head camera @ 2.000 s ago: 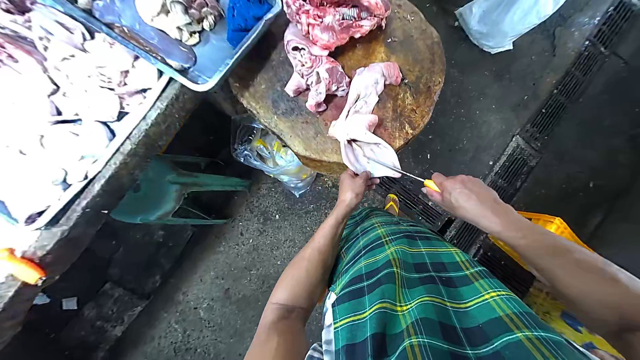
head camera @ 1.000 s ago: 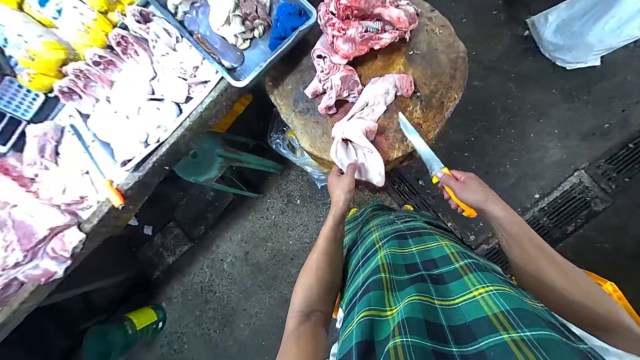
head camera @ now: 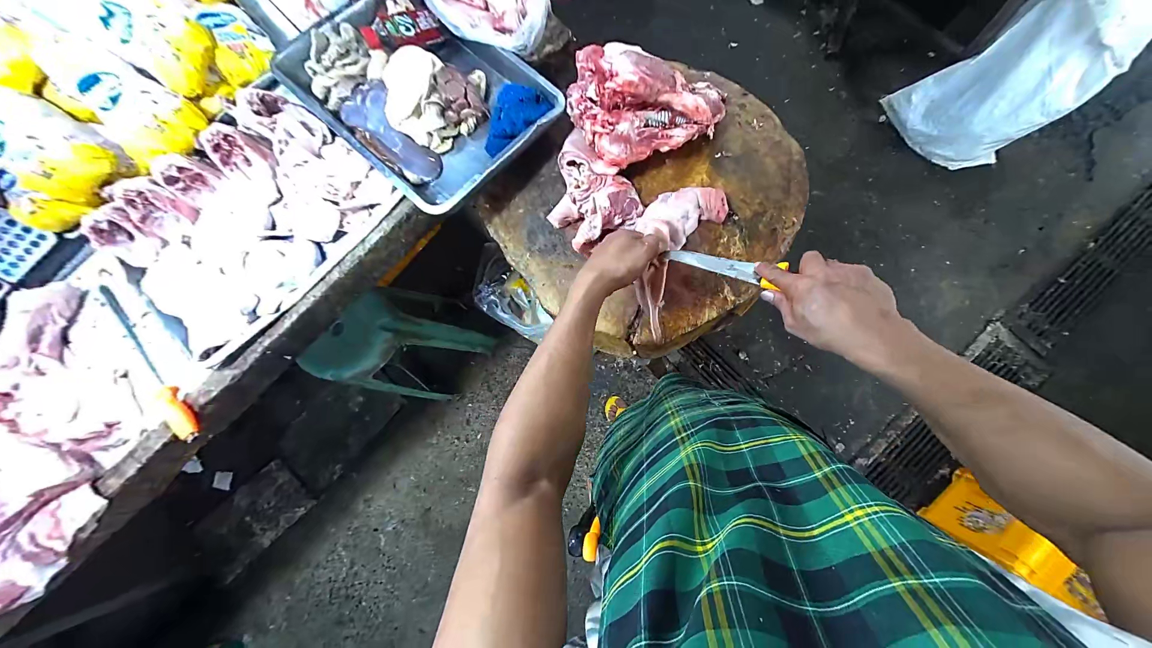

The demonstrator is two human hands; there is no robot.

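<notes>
On a round wooden chopping block (head camera: 756,180) lies a long pale piece of meat (head camera: 681,214); my left hand (head camera: 623,259) grips it near its middle, and a thin flap hangs toward the block's near edge. My right hand (head camera: 837,301) holds a knife (head camera: 715,264) by its yellow-orange handle, the blade pointing left with its tip at the meat beside my left fingers. A second pink piece of meat (head camera: 598,198) lies just left of the held one. Behind them sits a large red, bony chunk of meat (head camera: 639,103).
A metal tray (head camera: 441,200) with cloths, a blue rag and a plastic bottle stands left of the block. Further left, a counter (head camera: 297,301) bears many meat cuts and yellow-white packages. Below are a green plastic stool (head camera: 378,346) and a plastic bag (head camera: 513,292). A yellow crate (head camera: 1008,535) sits lower right.
My left hand has moved from the meat's near end up to its middle. The knife, held away from the meat a second ago, now points left and reaches it.
</notes>
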